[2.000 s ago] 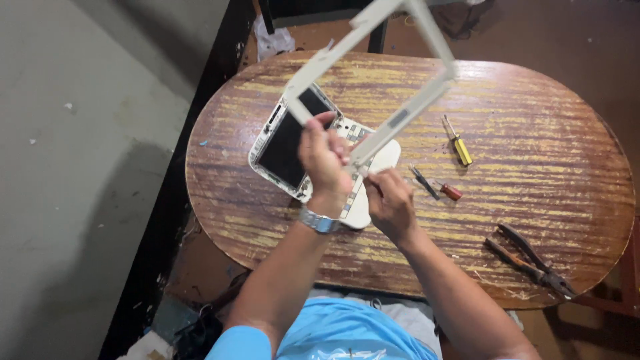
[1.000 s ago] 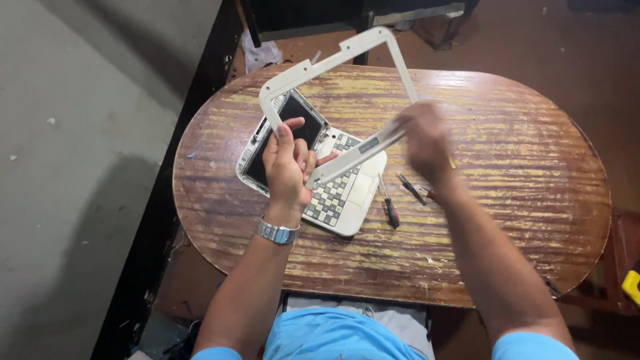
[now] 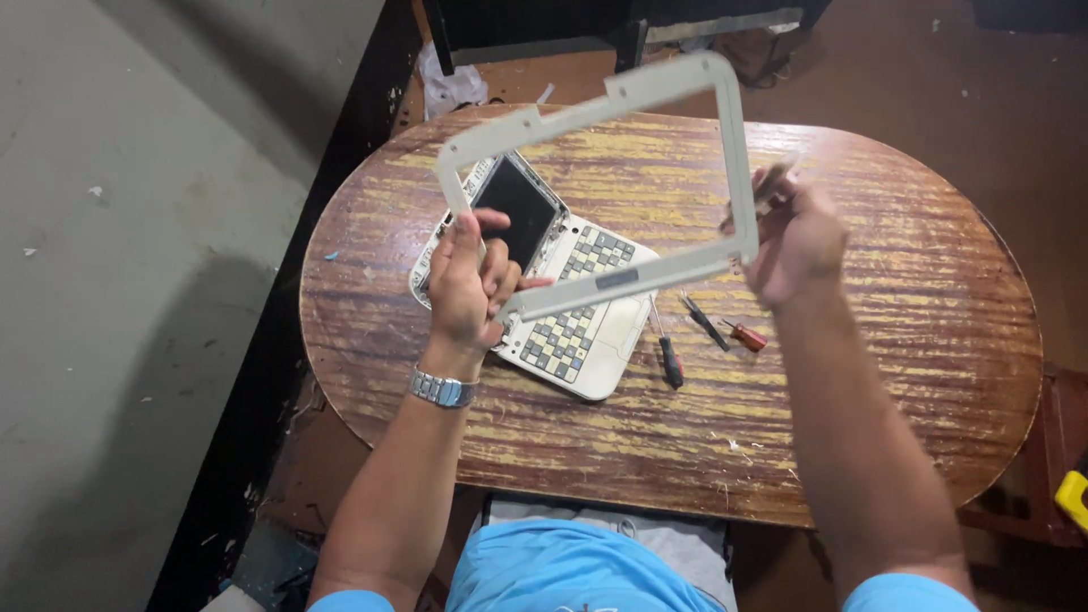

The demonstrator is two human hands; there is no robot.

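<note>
A white plastic laptop screen bezel [image 3: 620, 276] is held up over the table, tilted. My left hand [image 3: 472, 276] grips its lower left corner, fingers partly spread. At the right side of the bezel is my right hand [image 3: 795, 234], blurred, with a brownish thing between its fingers; whether it also touches the bezel I cannot tell. Below the bezel a small white laptop lies open, its dark screen panel [image 3: 514, 212] bare of its frame and its keyboard [image 3: 557, 344] partly behind the bezel's lower edge.
Right of the laptop on the oval wooden table [image 3: 918, 340] lie a black-and-red screwdriver [image 3: 671, 361], a dark slim tool [image 3: 705, 320] and a small red-handled screwdriver [image 3: 748, 337]. White scraps lie near the front edge. A yellow thing [image 3: 1075, 497] shows at the far right.
Both hands were near the bezel's lower corner two seconds ago; my right hand has since moved right, to the bezel's other side. The view has shifted somewhat.
</note>
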